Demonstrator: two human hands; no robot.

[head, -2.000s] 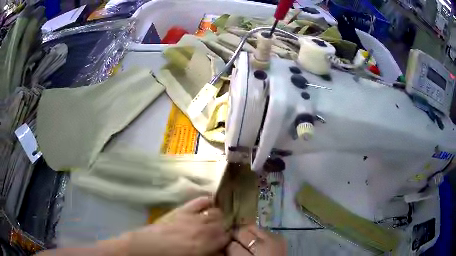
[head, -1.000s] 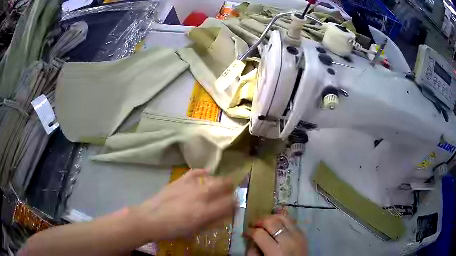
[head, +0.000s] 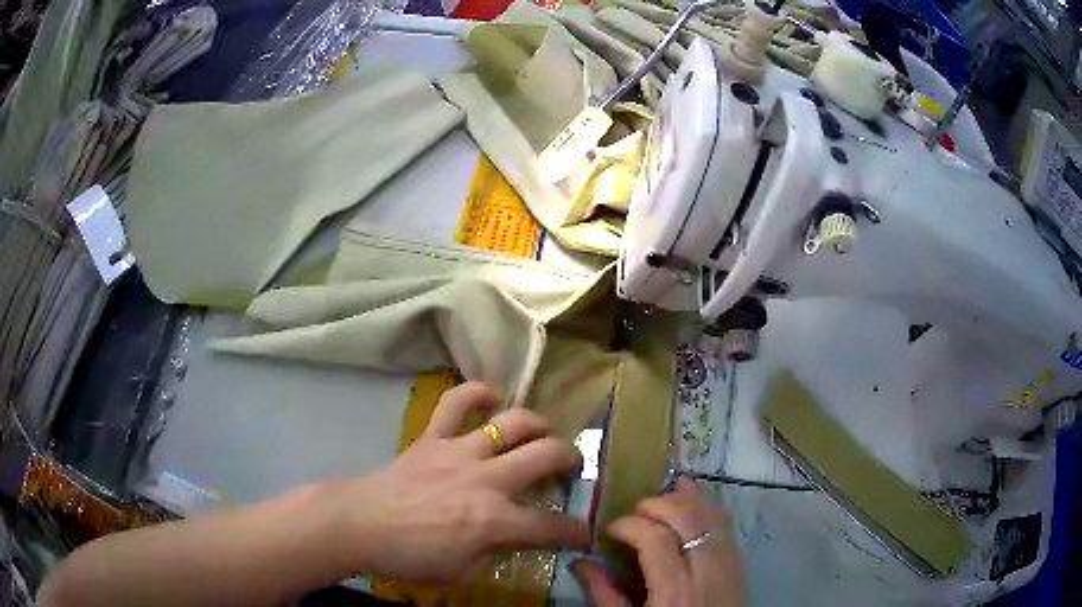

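Note:
An olive strip (head: 641,415) runs from under the machine head toward me. A pale grey-green panel (head: 392,314) lies folded left of the needle, with its darker underside turned up beside the strip. My left hand (head: 475,486) lies over the darker cloth, bare, a yellow ring on one finger, its fingertips at the strip's left edge. My right hand (head: 676,545) pinches the near end of the strip. The presser foot is mostly hidden under the white machine head (head: 700,178).
A spare olive strip (head: 866,474) lies on the bed at right. Another panel (head: 261,178) lies at upper left. A tagged bundle (head: 48,285) is at far left. A bent metal lamp arm (head: 647,53) stands behind the head, near heaped sewn pieces (head: 534,83).
My left hand moved from by the needle toward the strip's near end, and the underside of the panel now lies more open. My right hand has shifted right with the strip's end.

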